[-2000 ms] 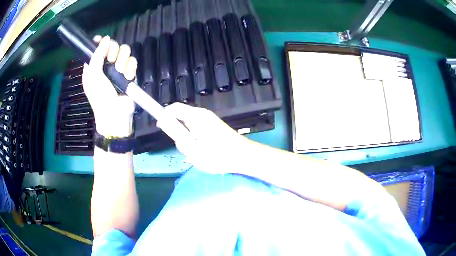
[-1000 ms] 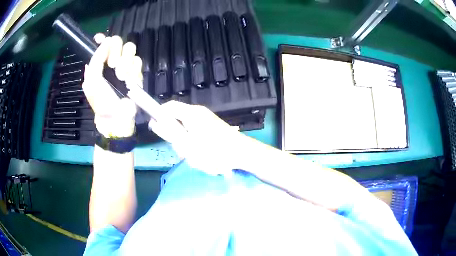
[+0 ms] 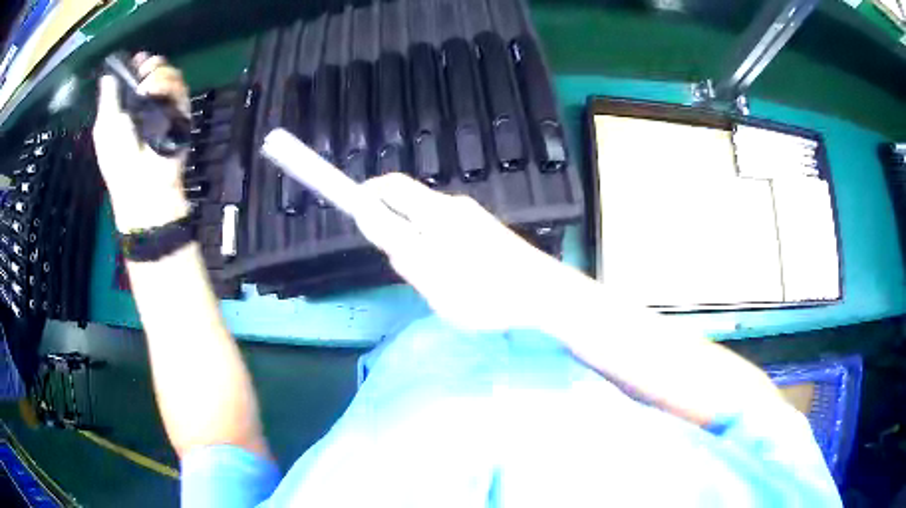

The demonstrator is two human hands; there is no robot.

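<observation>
My left hand (image 3: 149, 149), with a dark wristwatch, is raised at the upper left and holds a black tubular body (image 3: 157, 121), partly hidden by the fingers. My right hand (image 3: 417, 233) is in front of the slotted black tray (image 3: 487, 198) and holds a silver tube (image 3: 308, 169), washed out to white, pointing up and left. The tube and the black body are apart. The slotted black tray holds several black bodies side by side. An assembled piece (image 3: 234, 174) with a short white end stands out near the tray's left side.
A shallow black-rimmed tub (image 3: 593, 208) with silver tubes lies on the green-teal bench (image 3: 874, 238) at right. A metal bracket (image 3: 760, 55) stands behind it. A blue crate (image 3: 844, 417) is low at right. Filled trays (image 3: 45, 228) are at far left.
My left hand has moved left with the black body, away from the silver tube, which was against the body before. The assembled piece beside the slotted tray now shows.
</observation>
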